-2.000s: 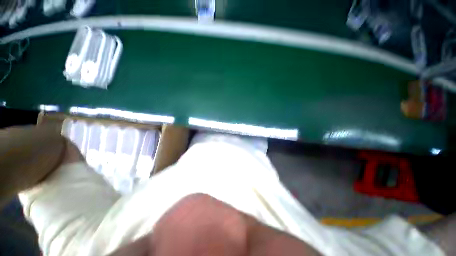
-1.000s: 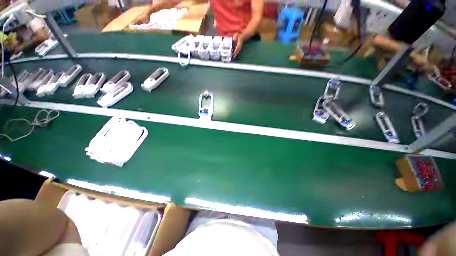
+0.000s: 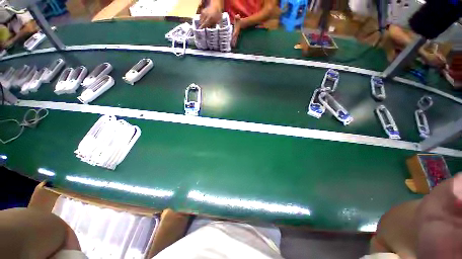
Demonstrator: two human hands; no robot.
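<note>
A row of overlapping white top shells (image 3: 108, 141) lies on the green bench at left. One half-built unit (image 3: 192, 99) with a blue patch stands alone on the belt beside the guide strip (image 3: 238, 126). Below the bench edge at left, an open carton (image 3: 169, 230) holds white covers (image 3: 109, 227). My right hand (image 3: 440, 217) is blurred and cut off at the lower right edge; I cannot tell if it holds anything. At lower left only a bare part of my left arm (image 3: 33, 235) shows; the left hand is not visible.
Closed units (image 3: 96, 88) lie on the belt at left, several half-built units (image 3: 334, 107) at right. A small parts box (image 3: 428, 172) stands at the bench's right. A cable (image 3: 25, 121) lies far left. Across the belt, a person's hands touch a white stack (image 3: 213, 35). Grey posts rise from the strips.
My right hand has come further into view at the lower right. The view has tilted up from the bench and lap to the whole belt. The person opposite now has a hand on top of the stack.
</note>
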